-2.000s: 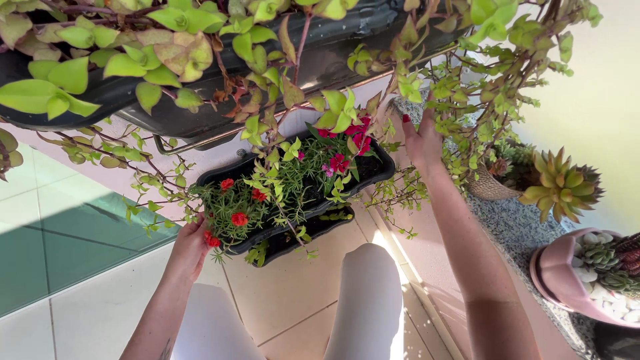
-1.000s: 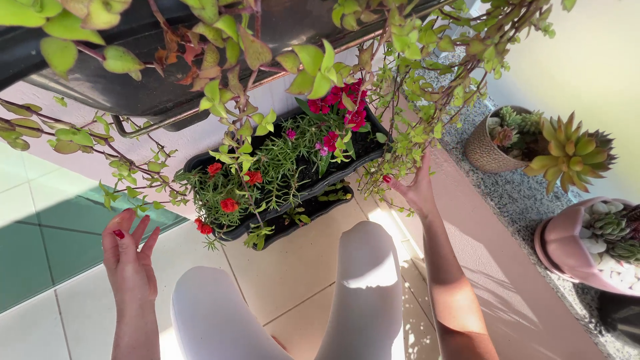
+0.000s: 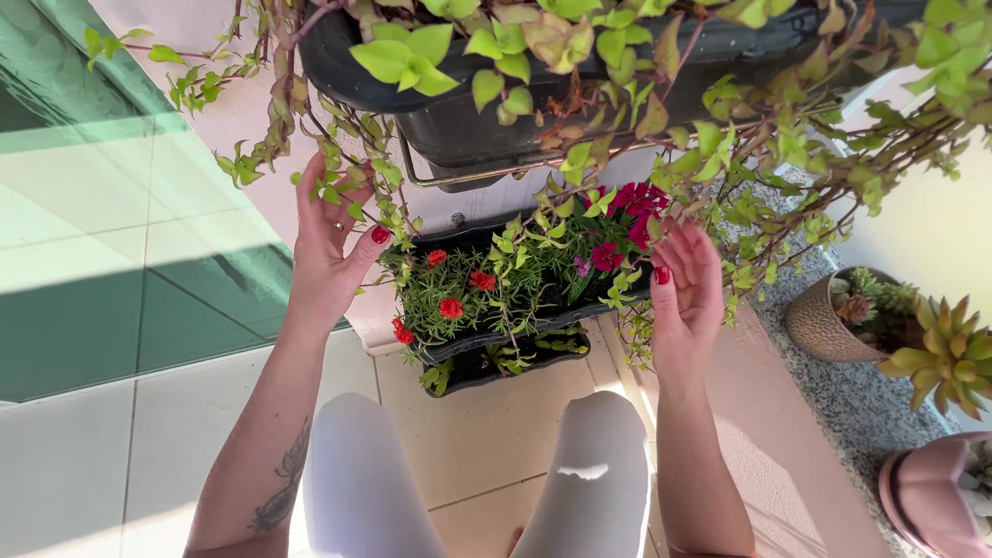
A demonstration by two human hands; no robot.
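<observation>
A black plastic planter (image 3: 457, 116) with trailing green vines (image 3: 573, 155) stands at the top of the view on a metal bracket (image 3: 496, 172). Below it, a second black planter (image 3: 535, 322) holds red and magenta flowers (image 3: 465, 291). My left hand (image 3: 333, 232) is among vine strands left of the flowers, thumb and fingers apart; whether it touches a strand is unclear. My right hand (image 3: 686, 287) is upright beside the magenta flowers, its fingers slightly curled near vine leaves, with nothing seen gripped. A third black planter (image 3: 508, 376) sits lowest.
On the granite ledge (image 3: 837, 418) at the right stand a textured pot of succulents (image 3: 821, 318) and a pink pot (image 3: 934, 488). A glass door (image 3: 116, 256) is at the left, tiled floor (image 3: 465, 434) below. My knees are close under the lowest planter.
My left hand has risen from beside the lower planter into the hanging strands on the left. My right hand, among the right vines at first, is now lower, beside the magenta flowers.
</observation>
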